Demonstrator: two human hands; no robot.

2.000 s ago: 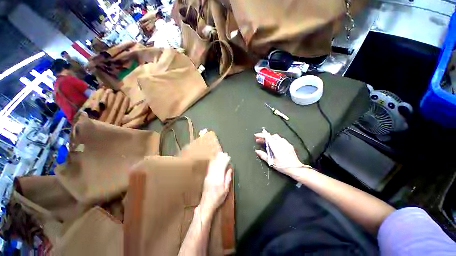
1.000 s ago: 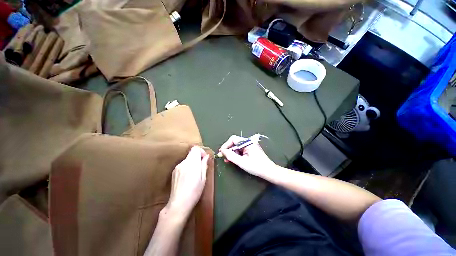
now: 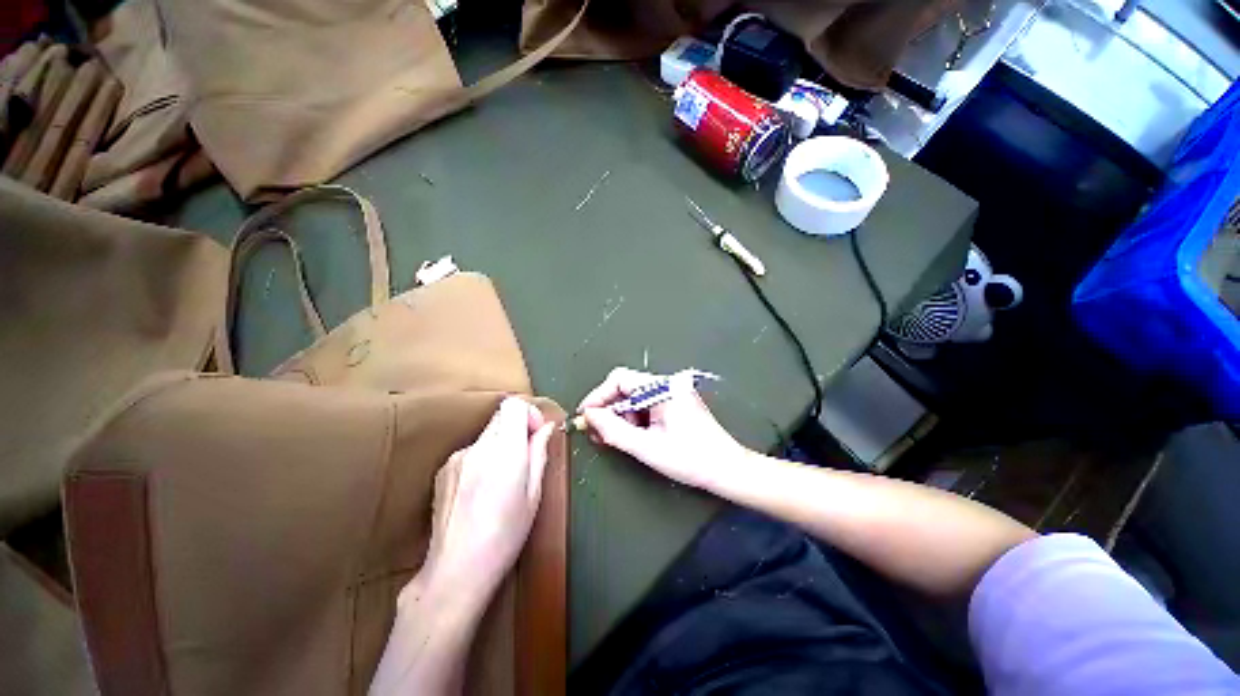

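Note:
A tan tote bag [image 3: 272, 503] lies in front of me, with a reddish-brown strip [image 3: 541, 598] along its right edge. My left hand [image 3: 487, 496] lies on the bag and pinches its top right corner between thumb and fingers. My right hand [image 3: 660, 432] holds a white pen-shaped tool [image 3: 646, 396] with dark print, its tip pointing left at that corner. Whether the tip touches the bag is too small to tell. A thin pale wisp shows at the tool's rear end.
A thread burner [image 3: 738, 250] with a black cord lies on the green table [image 3: 544, 204]. A red can [image 3: 730, 125] and a white tape roll [image 3: 831, 186] lie behind it. More tan bags lie left. An animal-faced fan [image 3: 959, 302] and blue crate [image 3: 1169, 258] are right.
My right hand has moved left with the tool to the bag's corner. My left hand has moved from the bag's side up to pinch the corner. The view has shifted.

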